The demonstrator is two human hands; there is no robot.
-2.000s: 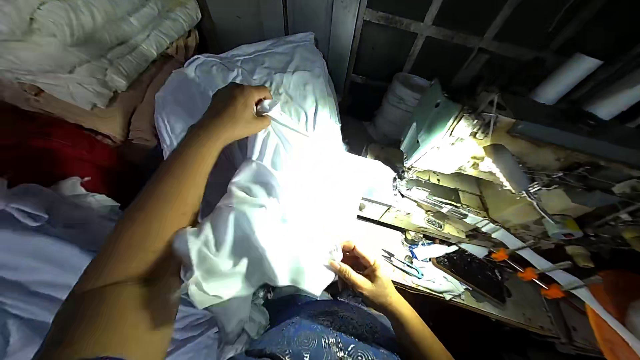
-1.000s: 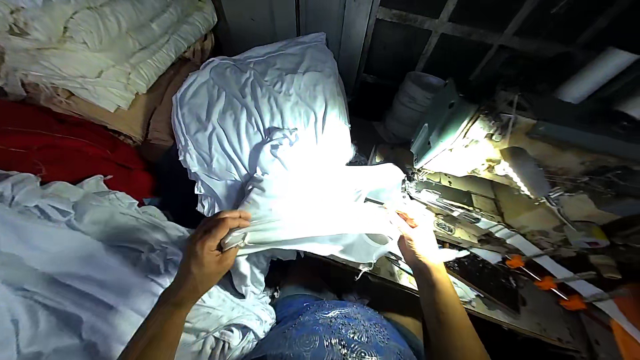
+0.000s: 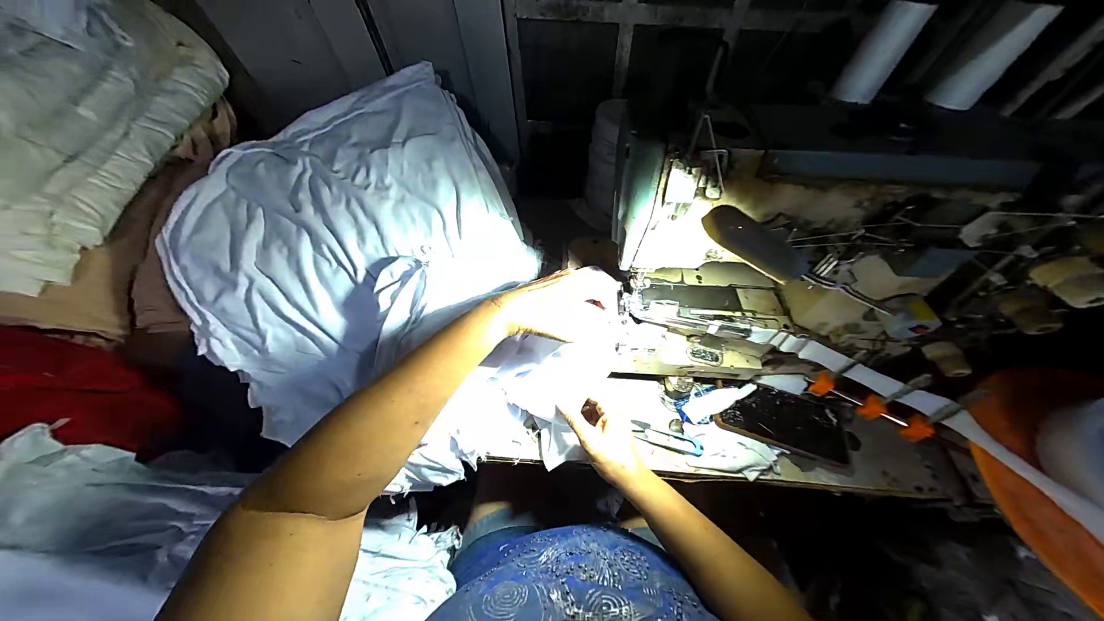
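A white fabric piece (image 3: 565,375) lies at the front of an industrial sewing machine (image 3: 647,216), under glaring light. Close beside the needle area, my left hand (image 3: 561,306) rests on the cloth; glare hides its fingertips. My right hand (image 3: 604,431) is nearer my body, with thumb and finger pinching the lower edge of the same cloth. A white strip (image 3: 845,366) runs from the right toward the machine's presser foot. Behind my left arm sits a large stack of white fabric pieces (image 3: 345,190).
Blue-handled snips (image 3: 668,442) and a dark smartphone (image 3: 789,423) lie on the machine table, right of my right hand. Orange clips (image 3: 871,407) sit along the strip's guide. Red cloth (image 3: 78,388) and piled white cloth (image 3: 103,517) are at left; thread cones (image 3: 884,52) stand above.
My left hand has moved right, from the cloth's left side to beside the needle area. The cloth, spread between both hands a second ago, is now bunched at the machine's front.
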